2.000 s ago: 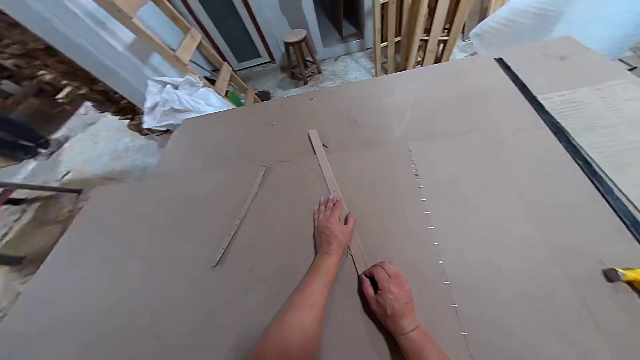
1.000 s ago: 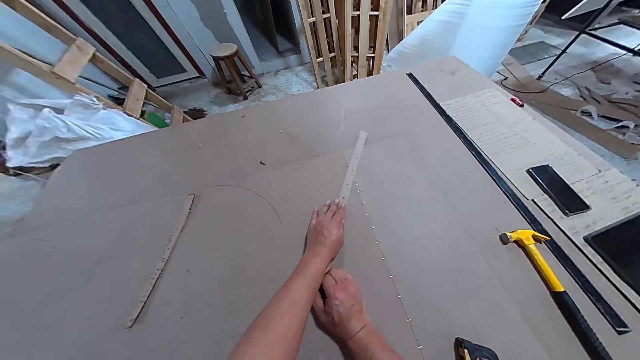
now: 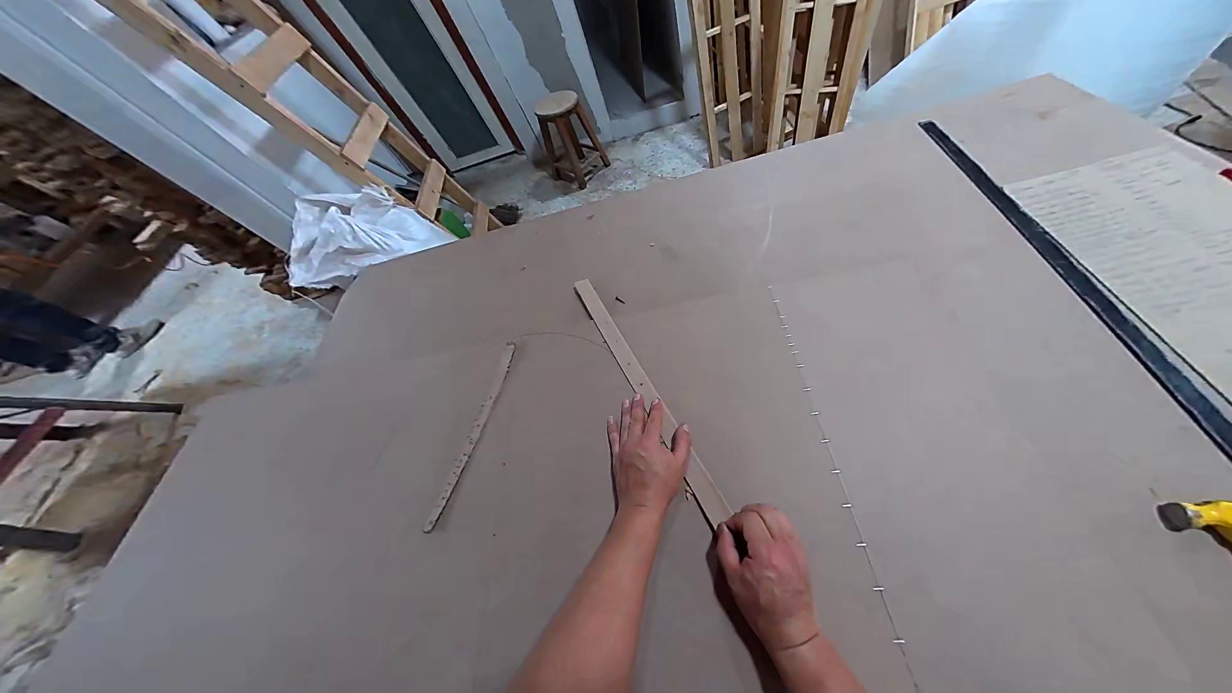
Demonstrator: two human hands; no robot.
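A thin, straight wooden strip [image 3: 626, 354] lies slanted on a large brown board [image 3: 318, 539]. My left hand [image 3: 650, 460] rests flat with spread fingertips on the strip's middle. My right hand [image 3: 765, 568] is closed around the near end of the strip; its fingertips are partly hidden. Left of the hands lies a shorter strip with marks along it [image 3: 472, 438]. A thin curved line runs from its top toward the long strip. On the right, a drawn line with short white cross marks [image 3: 835, 472] runs down the board.
A long black straightedge [image 3: 1078, 279] lies at the right beside a sheet bearing handwriting [image 3: 1155, 241]. A yellow hammer [image 3: 1193, 516] shows at the right edge. Beyond the board stand a wooden stool [image 3: 570, 140] and a wooden ladder [image 3: 356, 144]. At far left is a person's leg [image 3: 58, 332].
The wooden strip, seen along the marked line one second ago, now lies left of it, with both my hands on it. The view has swung left.
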